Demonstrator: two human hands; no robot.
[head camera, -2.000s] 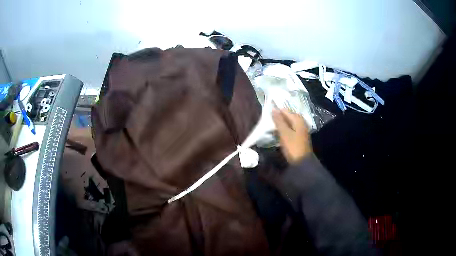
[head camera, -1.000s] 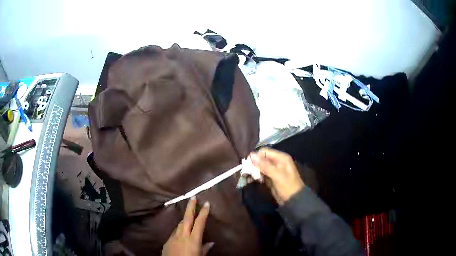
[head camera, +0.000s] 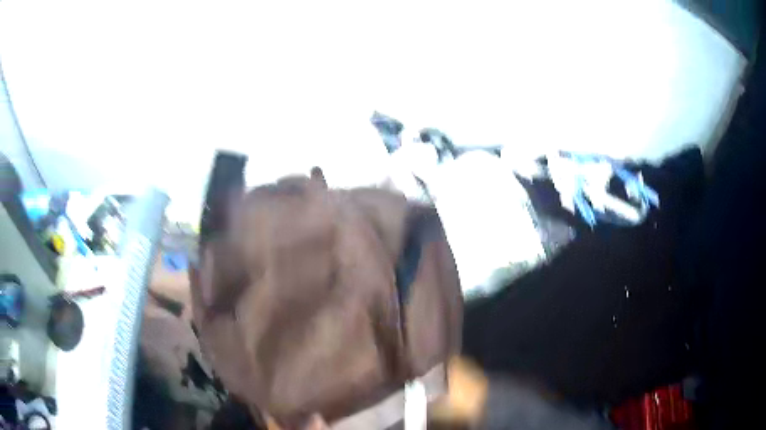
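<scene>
The brown garment bundle (head camera: 311, 294) fills the middle of the blurred picture, with a black fabric section (head camera: 411, 260) on its right side and another black strip upright at its upper left. A pale band crosses the bundle's lower edge, with a white tie end (head camera: 416, 405) hanging there. My right hand (head camera: 464, 391) is a blur at the bundle's lower right, beside the tie; its grip is unclear. Only fingertips of my left hand (head camera: 312, 422) show at the bottom edge, against the bundle; the rest is cut off.
On the left are a white table edge with a ruler strip (head camera: 128, 336) and a round black disc (head camera: 65, 322). Behind the bundle are a white plastic bag (head camera: 487, 227) and white and blue tape strips (head camera: 600, 191) on dark cloth. A pale wall stands behind. Something red shows at lower right.
The view has tilted up, so the bundle sits lower in the picture. My left hand has gone mostly out of the bottom edge. My right hand is lower in the picture and blurred.
</scene>
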